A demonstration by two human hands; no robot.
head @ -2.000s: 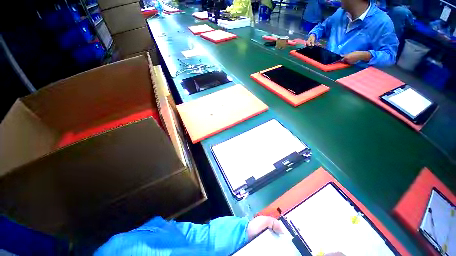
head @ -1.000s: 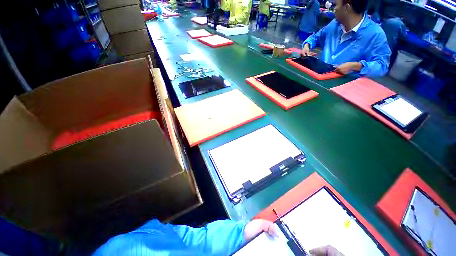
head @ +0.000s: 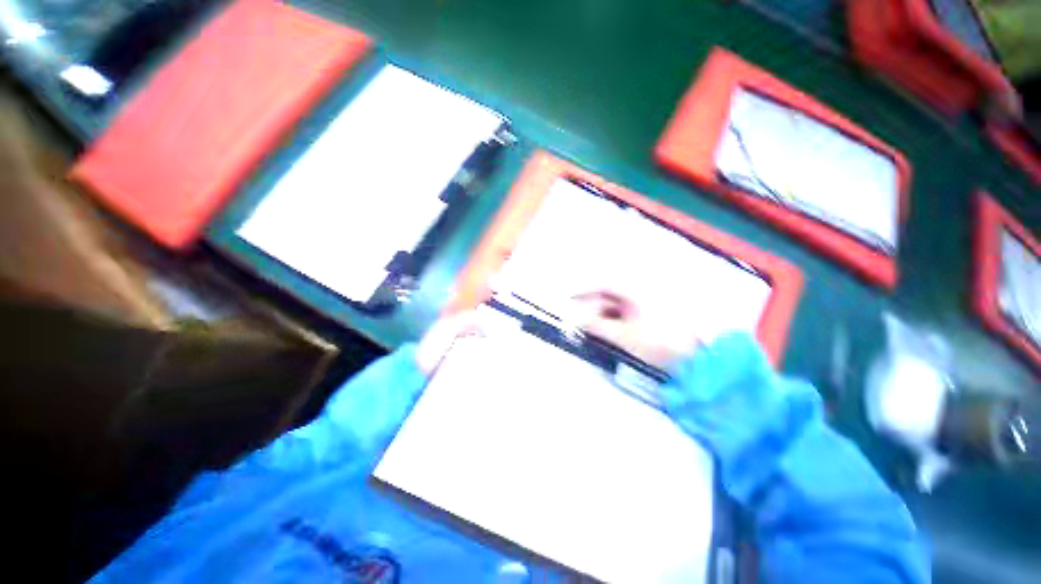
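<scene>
A white-backed LCD panel (head: 548, 456) lies tilted against my front, its dark circuit strip along the edge away from me. My left hand (head: 449, 333) grips its far left corner. A pale display back cover (head: 639, 257) with a thin dark rim lies on a red foam pad (head: 785, 299) just beyond the panel. My right hand (head: 639, 329) is over the cover's near edge, beside the circuit strip, fingers bent. Blur hides whether its fingers pinch a cable.
Another panel (head: 371, 183) lies at left, beside a bare red foam pad (head: 223, 120). Covers on red pads lie beyond (head: 810, 165) and at the right edge (head: 1022, 280). A crinkled clear bag (head: 910, 394) and a brownish round can (head: 984, 428) are at right. A carton (head: 171, 376) stands at left.
The view has swung right and down, bringing the bag and can into sight. My right hand now shows fully over the cover's near edge. My left hand still holds the panel.
</scene>
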